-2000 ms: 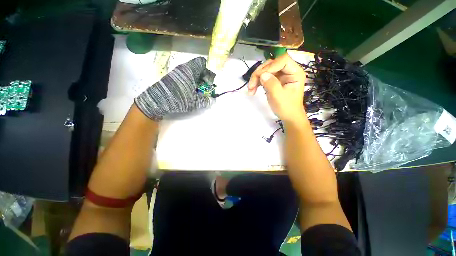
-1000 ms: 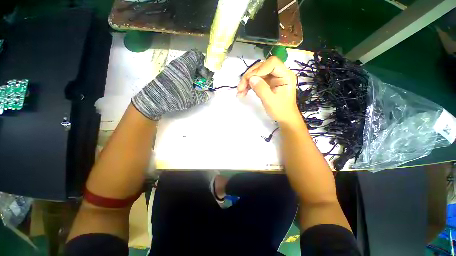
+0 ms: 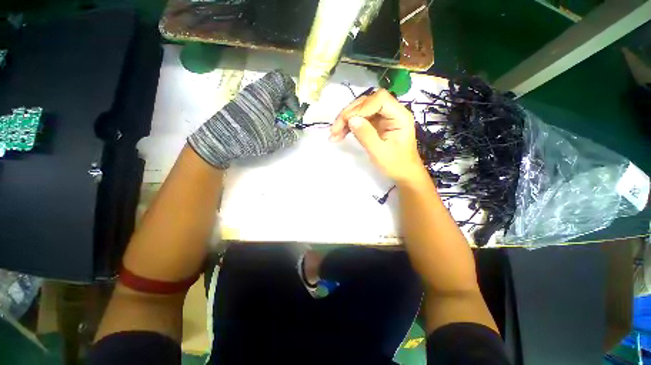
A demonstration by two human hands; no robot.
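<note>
My left hand [image 3: 250,121], in a grey-and-black knit glove, is closed on a small green circuit board [image 3: 286,115] that shows at its fingertips. My bare right hand [image 3: 378,132] pinches a thin black cable [image 3: 315,125] that runs left to the board; part of the cable shows above my fingers. A pale-yellow wrapped tool [image 3: 321,57] comes down from the top centre, its small dark tip at the board. Whether the cable is fixed to the board cannot be told.
A tangled black cable pile [image 3: 475,150] and a clear plastic bag [image 3: 571,185] lie right on the white work surface [image 3: 307,199]. A loose cable end [image 3: 385,195] lies beside my right wrist. Green board panels [image 3: 20,130] lie on black at left. A brown-edged shelf [image 3: 235,41] stands ahead.
Both hands have moved slightly left, the right hand coming closer to the left. The board now lies right by the tool's dark tip, which shows more clearly.
</note>
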